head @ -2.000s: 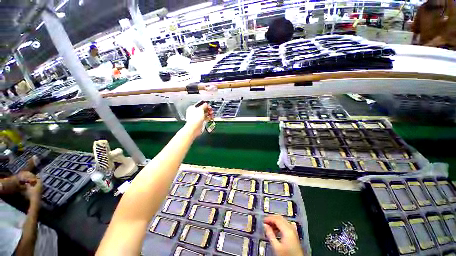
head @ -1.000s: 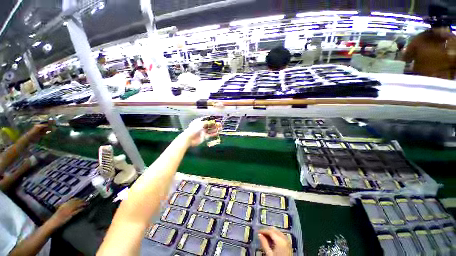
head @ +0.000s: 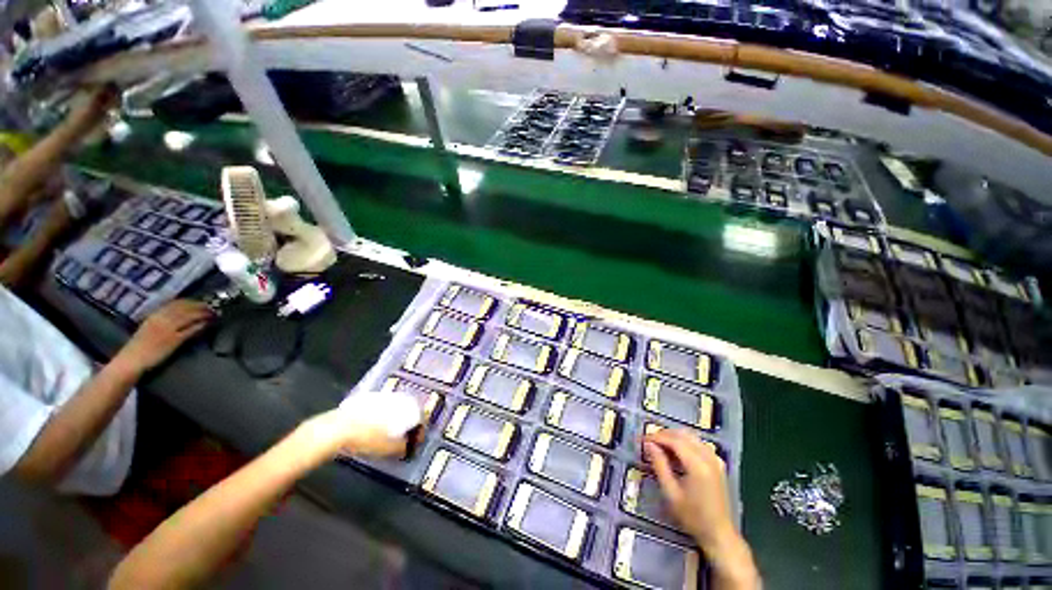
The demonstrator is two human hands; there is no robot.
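A translucent grey tray (head: 729, 484) with rows of black-rimmed phone housings (head: 565, 463) lies on the bench in front of me. My left hand (head: 375, 424), with a white patch on it, is over the tray's left edge at a housing; whether it holds anything is hidden. My right hand (head: 690, 478) is over the tray's right side, fingers bent down at a housing; any small item in its fingertips is too small to tell. A loose pile of small silvery parts (head: 810, 499) lies right of the tray.
Filled trays stand at the right (head: 900, 461) and far right behind (head: 848, 367). A beige fan (head: 245, 213), a white bottle (head: 245, 277) and a white plug (head: 305, 300) are at the left. A co-worker's arm (head: 115, 369) reaches in. A green conveyor (head: 519, 236) runs behind, below a shelf (head: 692, 55).
My left arm has come back from over the conveyor, down to the tray's left edge. The small item hanging from that hand no longer shows. The view has tilted down. My right hand stays over the tray.
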